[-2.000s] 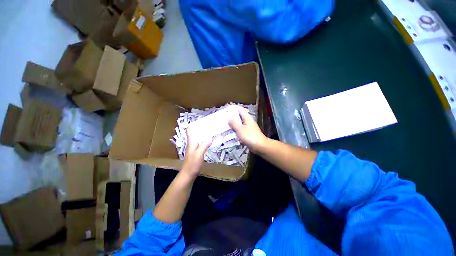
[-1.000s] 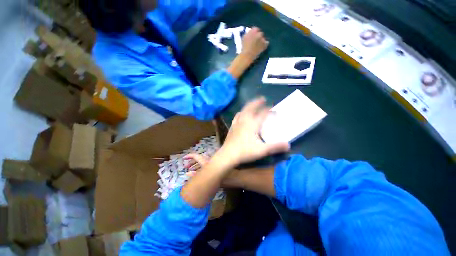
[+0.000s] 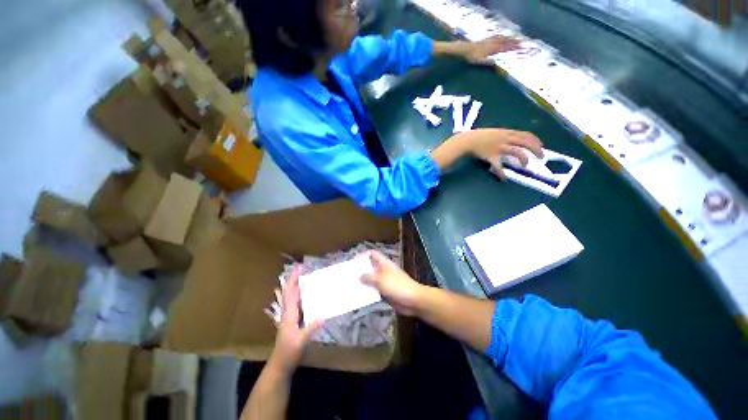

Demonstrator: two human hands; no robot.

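Observation:
My left hand (image 3: 289, 321) and my right hand (image 3: 392, 283) hold a white insert blank (image 3: 339, 287) between them by its two ends, over the waste carton (image 3: 279, 229). The blank looks solid. Punched-out waste (image 3: 361, 326), many small white-grey strips, lies in the carton under it. A neat stack of insert blanks (image 3: 523, 248) lies on the dark green bench to the right of my right hand. Beyond it a cleared insert (image 3: 561, 167) with a round hole and a long slot lies under a coworker's hand.
A coworker in a blue coat (image 3: 321, 135) sits beyond the carton, arms over the bench. Small white parts (image 3: 447, 107) lie near them. White line plates (image 3: 654, 138) run along the bench's far side. Brown cartons (image 3: 133, 112) and an orange one (image 3: 230, 152) stand on the floor at left.
My left hand has left the bench stack and moved back over the carton; both hands now hold a blank. The coworker's hand has moved from the small white parts onto the cleared insert.

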